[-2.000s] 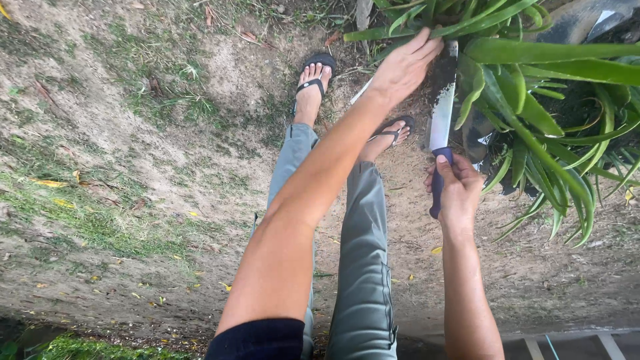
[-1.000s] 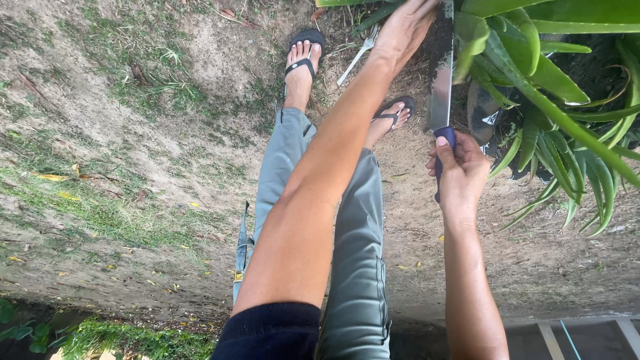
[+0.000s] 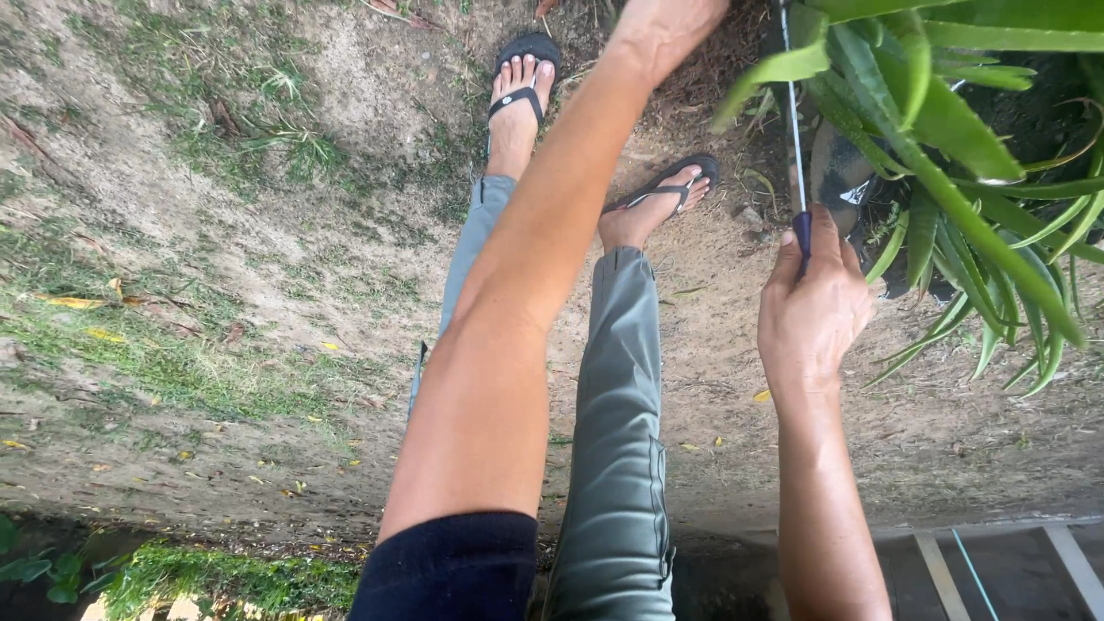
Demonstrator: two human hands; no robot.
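Note:
An aloe plant point(image 3: 957, 181) with long green leaves fills the upper right. My right hand point(image 3: 815, 297) grips the blue-purple handle of a knife point(image 3: 795, 129). The blade points up beside the leaves and shows narrow, almost edge-on; its tip is cut off by the top edge. My left hand point(image 3: 677, 21) reaches to the top edge, left of the blade. Its fingers lie outside the picture, so what they touch is hidden. Under the leaves sits a dark plant container point(image 3: 837, 168) with a white mark.
My feet in black flip-flops point(image 3: 528, 73) stand on sandy ground point(image 3: 362, 216) with grass patches and fallen yellow leaves. My left forearm crosses over my grey-green trousers point(image 3: 625, 371). Pale bars point(image 3: 940, 573) lie at the lower right, green plants point(image 3: 233, 578) at the lower left.
The knife has turned from showing its flat side to nearly edge-on. My left hand, earlier among the leaf bases, has mostly left the top of the view. A white fork on the ground is hidden now.

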